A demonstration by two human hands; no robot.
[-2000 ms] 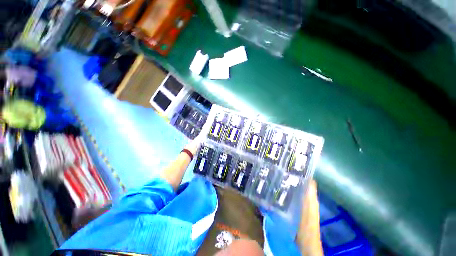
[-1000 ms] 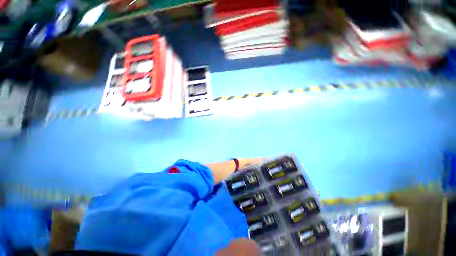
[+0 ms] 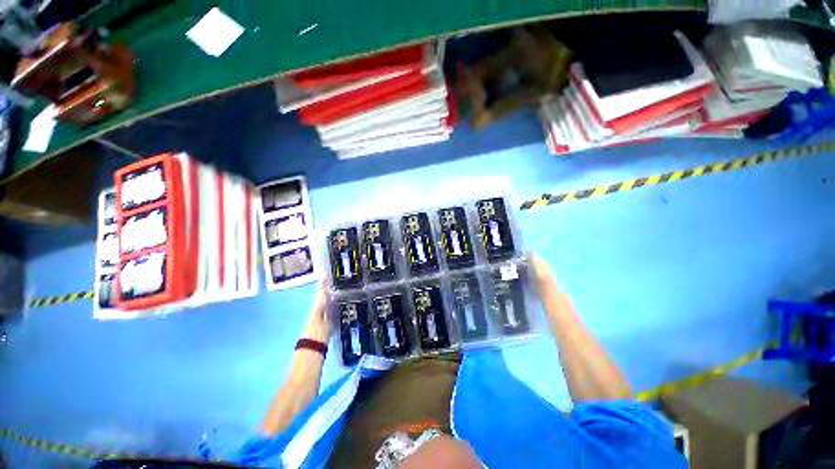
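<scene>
A clear blister tray (image 3: 417, 283) with two rows of black phone housings (image 3: 418, 240) is held level in front of my body, above the blue floor. The housings show yellow outlines and white strips. A small white square (image 3: 508, 272) lies on the lower right housing. My left hand (image 3: 320, 313) grips the tray's left edge, its fingers partly hidden by the tray. My right hand (image 3: 542, 286) grips the right edge, its fingertips partly hidden too.
A stack of red and white frames (image 3: 188, 234) stands on the floor at left, a white frame with dark panels (image 3: 287, 233) beside it. More red and white stacks (image 3: 384, 96) sit under the green bench (image 3: 366, 27). A cardboard box (image 3: 732, 408) and blue stool (image 3: 806, 331) are at right.
The view has swung from the other bench to the floor and frame stacks. The tray, still held, now shows whole and level in front, and my right hand has come into view again.
</scene>
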